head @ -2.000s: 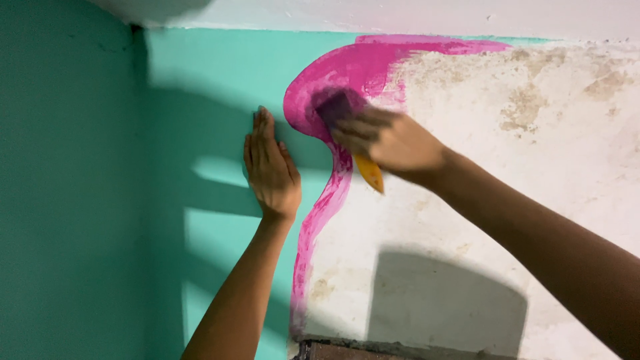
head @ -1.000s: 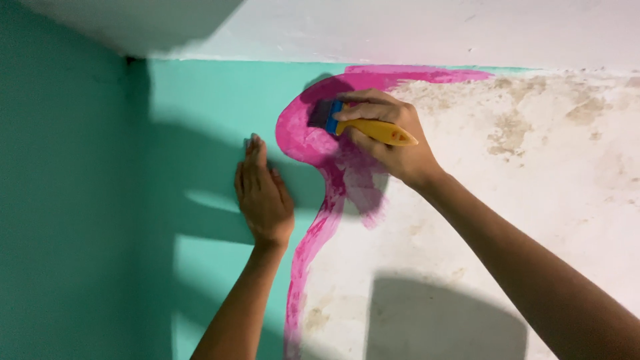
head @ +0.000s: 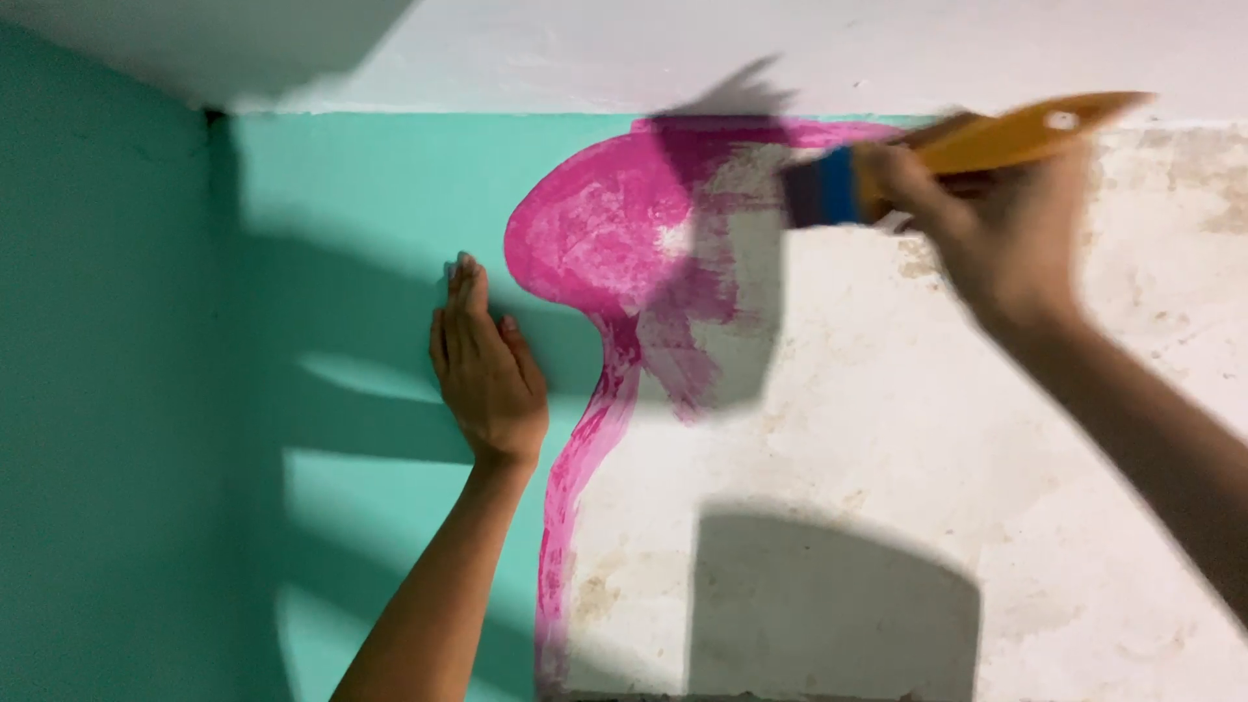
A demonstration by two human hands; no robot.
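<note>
My right hand [head: 1014,224] grips a flat paintbrush [head: 843,187] with a yellow handle, a blue band and dark bristles. The bristles point left, over the upper wall beside the pink paint; whether they touch it cannot be told. My left hand [head: 492,375] rests flat on the turquoise painted wall [head: 390,166], holding nothing, fingers pointing up. Pink paint [head: 585,229] forms a rounded patch with streaky right edges, a thin band along the top and a winding strip running down. To its right is the white, stained wall [head: 848,409].
A white ceiling [head: 585,49] meets the wall just above the pink band. At the left, a darker turquoise side wall [head: 107,390] joins in a corner. Shadows of the arms and of a squared shape fall across the wall. A dark edge [head: 780,696] runs along the bottom.
My right hand has moved the brush right, off the rounded pink patch. Pink streaks now show below and right of the patch, where the wall was paler two seconds ago. My left hand remains on the turquoise.
</note>
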